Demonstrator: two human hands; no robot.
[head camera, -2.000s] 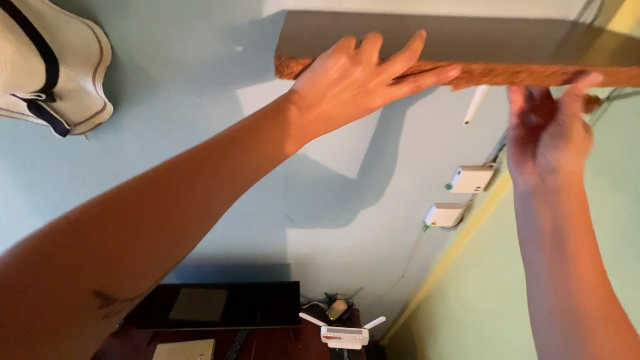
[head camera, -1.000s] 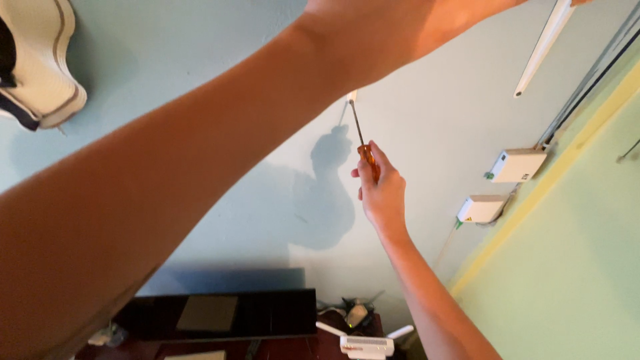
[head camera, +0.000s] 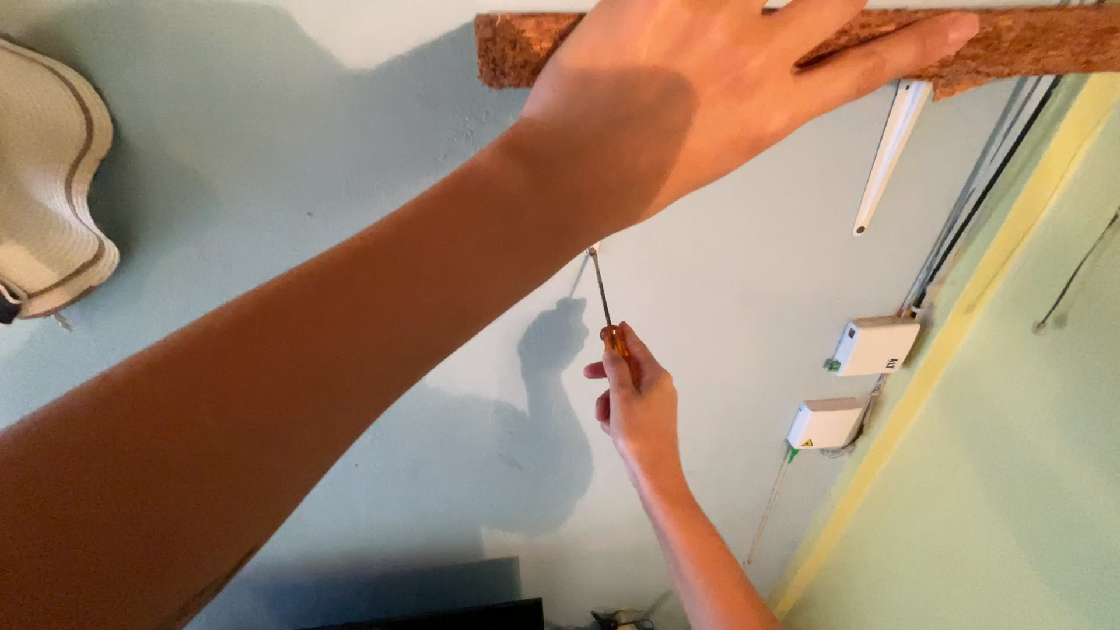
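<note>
My left hand (head camera: 700, 96) lies with spread fingers against the rough edge of a particle-board shelf (head camera: 1032, 42) at the top. My right hand (head camera: 643, 398) grips the amber handle of a screwdriver (head camera: 605, 297), whose shaft points up. Its tip meets a screw at the lower end of a white shelf bracket on the wall, mostly hidden behind my left forearm. A second white bracket (head camera: 891, 162) shows whole below the shelf, to the right.
Two white wall boxes (head camera: 878, 346) with cables sit near the yellow corner strip (head camera: 954, 341). A woven hat (head camera: 52, 184) hangs at the left. The top of a black screen (head camera: 455, 615) shows at the bottom, with small cabled items beside it.
Two seconds ago my right hand was up at the shelf's underside; by one second ago it was lower, holding the screwdriver at the wall, as now. My left hand stays at the shelf.
</note>
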